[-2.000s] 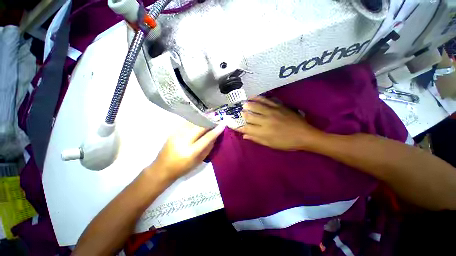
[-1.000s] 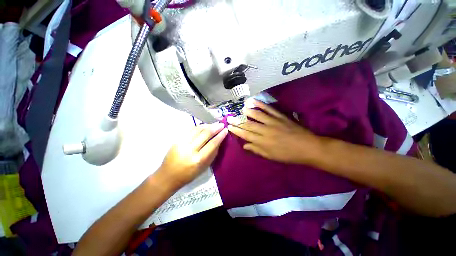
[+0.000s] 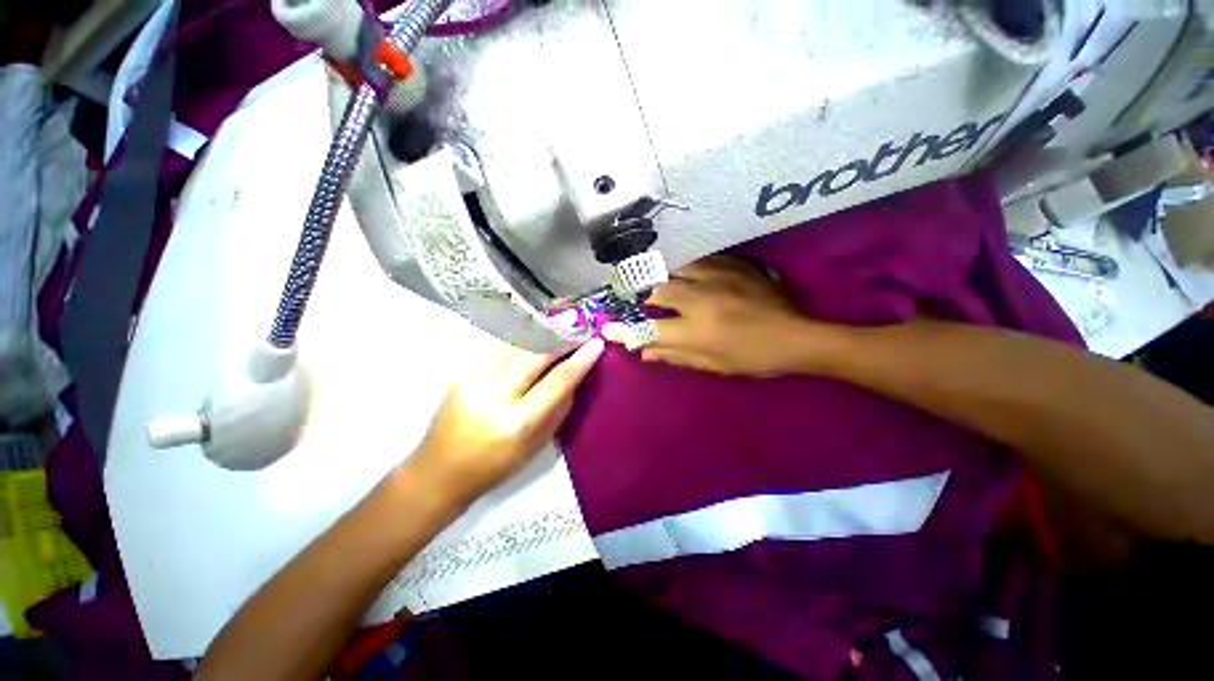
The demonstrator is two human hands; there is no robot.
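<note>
The maroon garment body [image 3: 746, 439] lies under the white machine head [image 3: 533, 200] and hangs over the table's front edge, with a pale reflective tape [image 3: 786, 520] across it. Its edge shows bright magenta at the presser foot [image 3: 615, 314]. My left hand [image 3: 499, 406] lies left of the foot, thumb and fingertips pinching the garment edge just in front of it. My right hand [image 3: 719, 319] lies on the garment right of the foot, fingertips at the foot and partly hidden by the tension knob [image 3: 640, 273]. The needle cannot be made out.
The gooseneck lamp [image 3: 317, 220] rises over the left of the white table [image 3: 200, 532]. A dark grey fabric strip [image 3: 123, 266] hangs beyond the table's left edge. A slim metal tool [image 3: 1065, 256] lies at the right, near open boxes [image 3: 1112, 180]. Maroon cloth is heaped at upper left.
The reflective tape has shifted upward in view. My right hand has moved up toward the machine, its fingers now further behind the knob. My left hand stays near the foot. The view has shifted slightly.
</note>
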